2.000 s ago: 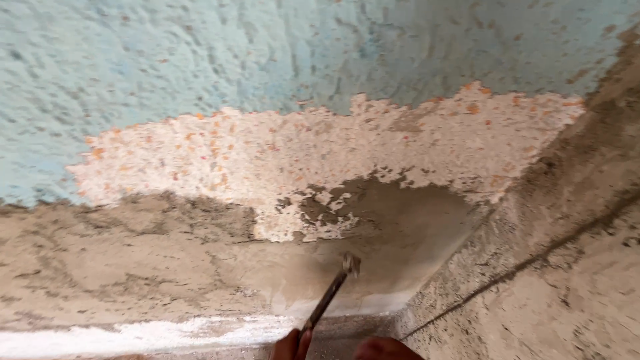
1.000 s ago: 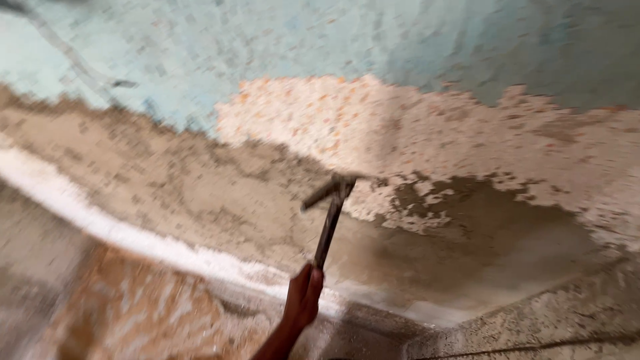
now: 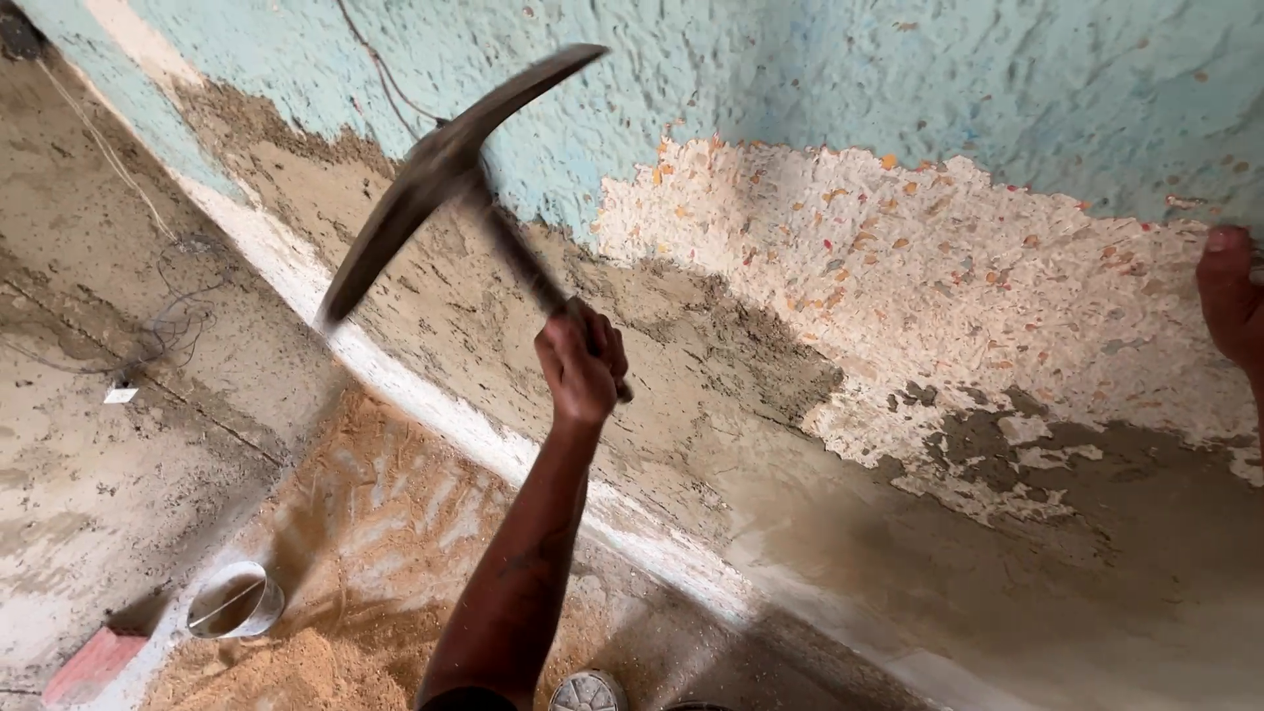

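Note:
My left hand [image 3: 583,363] is closed around the short handle of a pickaxe [image 3: 449,148], whose curved metal head is raised at upper left, in front of the wall. At the right edge, my right hand [image 3: 1231,296] is partly in view, thumb up, near the wall; the rest of it is cut off. The wall has pale blue paint [image 3: 790,79] above, a patch of cream layer with orange flecks [image 3: 889,247] where the paint is gone, and rough grey-brown plaster [image 3: 671,395] lower down.
A white bucket [image 3: 235,599] with a stick in it stands on the sandy floor [image 3: 395,533], near a reddish block [image 3: 97,664]. A round whitish lid-like object [image 3: 588,691] lies at the bottom edge. Loose wires [image 3: 183,306] hang on the left wall by a white socket plate [image 3: 120,395].
The pickaxe, lower and against the wall a second ago, is now raised to the upper left. My right hand has come into view at the right edge. The view has swung left.

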